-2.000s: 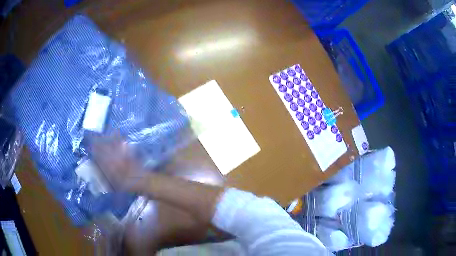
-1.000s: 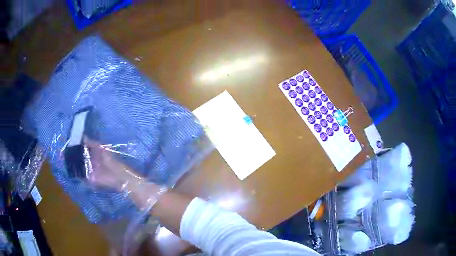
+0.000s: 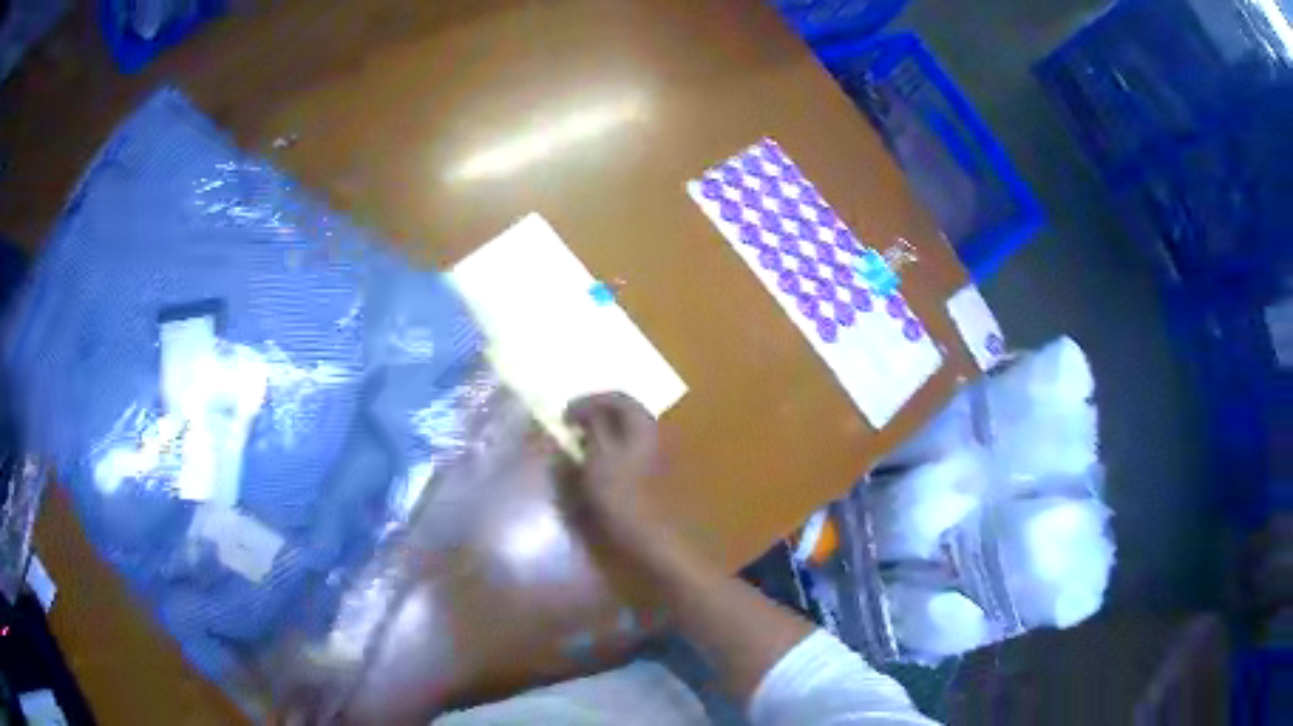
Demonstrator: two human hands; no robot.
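A blue-white checked shirt (image 3: 284, 270) lies in a clear, shiny poly bag at the left of the table. A white hang tag (image 3: 192, 355) and a second white tag (image 3: 241, 539) show on it. A blank white label sheet (image 3: 574, 312) with a small blue clip lies beside the shirt. My right hand (image 3: 613, 433) is at the sheet's near end, fingers curled over its edge; blur hides whether they grip it. The bag's open, crinkled end (image 3: 496, 567) spreads towards me. My left hand is not visible.
A purple-dotted sticker sheet (image 3: 808, 255) with a blue-green clip (image 3: 879, 271) lies right of the label sheet. A small white card (image 3: 976, 324) is at the table edge. White bundles (image 3: 993, 511) are below it. Blue crates (image 3: 993, 156) stand beyond the right edge.
My right hand has left the tag on the bagged shirt and moved right to the label sheet. The tag lies on the shirt. The whole view has shifted.
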